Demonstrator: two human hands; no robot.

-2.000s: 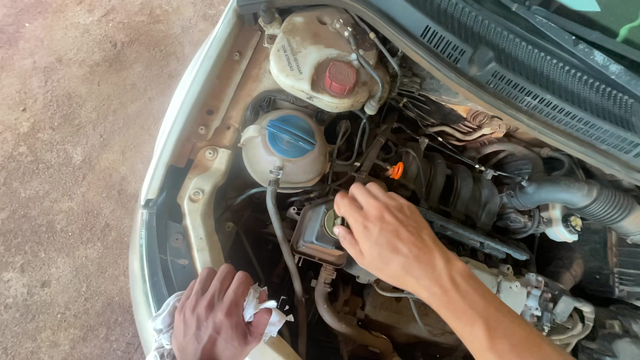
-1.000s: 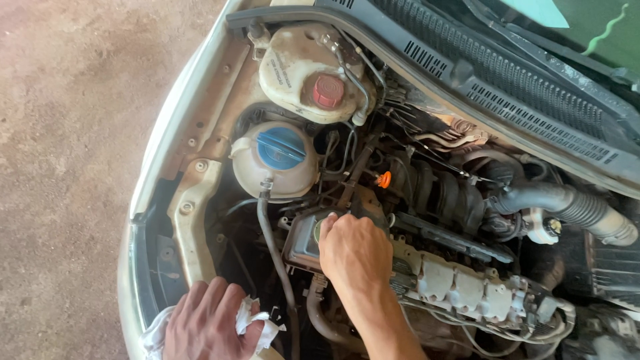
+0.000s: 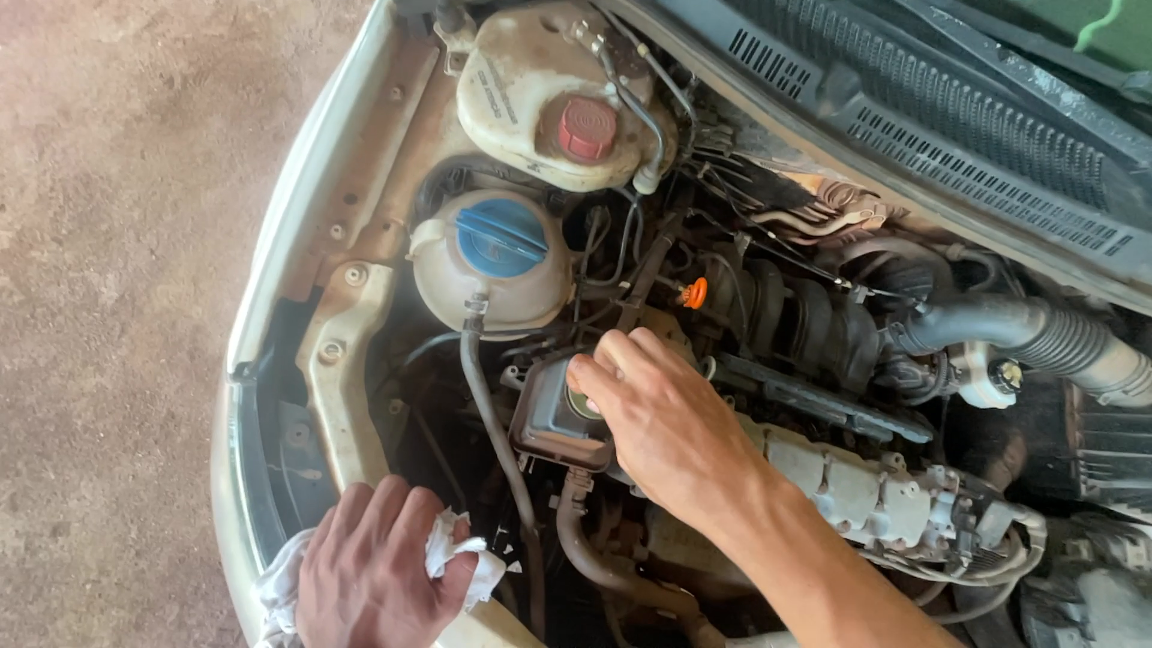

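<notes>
The fingers of my right hand [image 3: 670,423] are closed on the round oil filler cap [image 3: 580,402], which sits on the dark oil filler housing [image 3: 540,423] and is partly hidden by them. My left hand [image 3: 382,562] is curled around a crumpled white cloth [image 3: 472,562] over the front edge of the engine bay, by the headlight. Above the housing stands the round coolant expansion tank [image 3: 432,279] with its blue cap [image 3: 501,236]. An orange dipstick handle [image 3: 694,293] is up and to the right of my right hand.
A whitish reservoir [image 3: 504,81] with a red cap [image 3: 588,129] is at the top. A coolant hose [image 3: 490,405] runs down between my hands. The ribbed air intake hose [image 3: 1071,337] and the plastic cowl grille [image 3: 945,153] lie at the right.
My right hand has stayed at the filler cap, while its wrist and forearm have changed angle from frame to frame. My left hand keeps the cloth in about the same place.
</notes>
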